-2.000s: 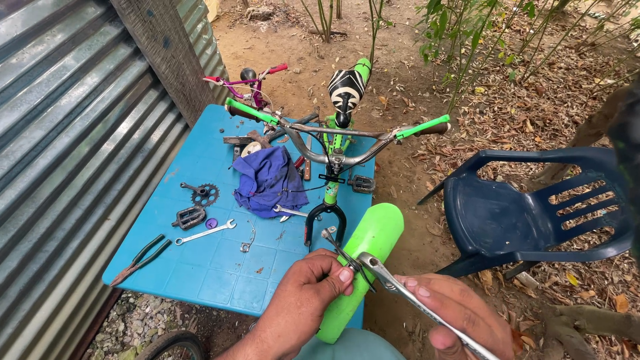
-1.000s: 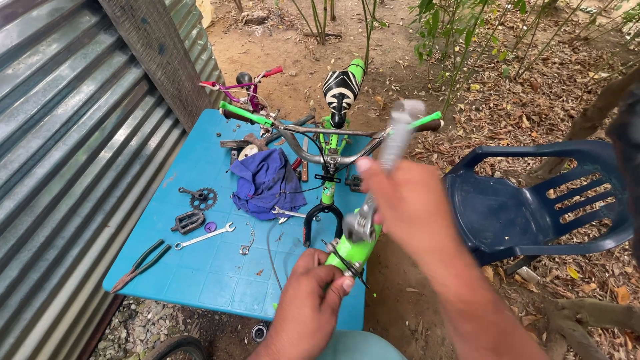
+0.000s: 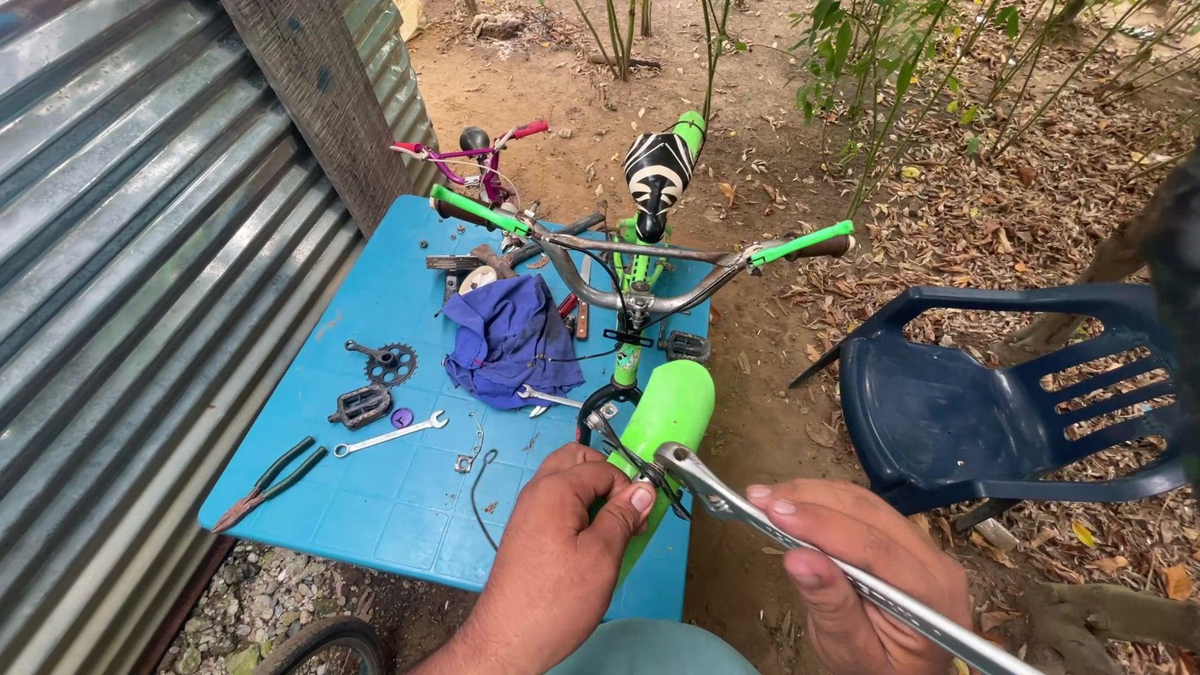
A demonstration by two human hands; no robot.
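Note:
My left hand (image 3: 567, 544) grips the green plastic bicycle fender (image 3: 667, 408) together with the dark metal bracket (image 3: 637, 459) lying across it. In my right hand (image 3: 872, 572) is a long silver wrench (image 3: 797, 534), its head against or very near the bracket's right side; contact cannot be told. Beyond the fender stands a green child's bicycle with a chrome handlebar (image 3: 600, 281) and a zebra-pattern saddle (image 3: 658, 178). A combination wrench (image 3: 392, 435), pliers (image 3: 267, 485), a pedal (image 3: 362, 406), a chainring with crank arm (image 3: 389, 363) and a bent wire (image 3: 476, 492) lie on the table.
On the blue plastic table (image 3: 375, 534) a crumpled blue cloth (image 3: 511, 337) partly covers another wrench (image 3: 548, 397). A dark blue plastic chair (image 3: 937, 422) stands to the right, a corrugated metal wall (image 3: 169, 281) to the left. A bicycle tire (image 3: 328, 642) shows below, a purple bicycle (image 3: 483, 178) behind.
One second ago my right hand was raised higher with the wrench over the fender; now it is lower and to the right. The fender's rounded end is again in full view.

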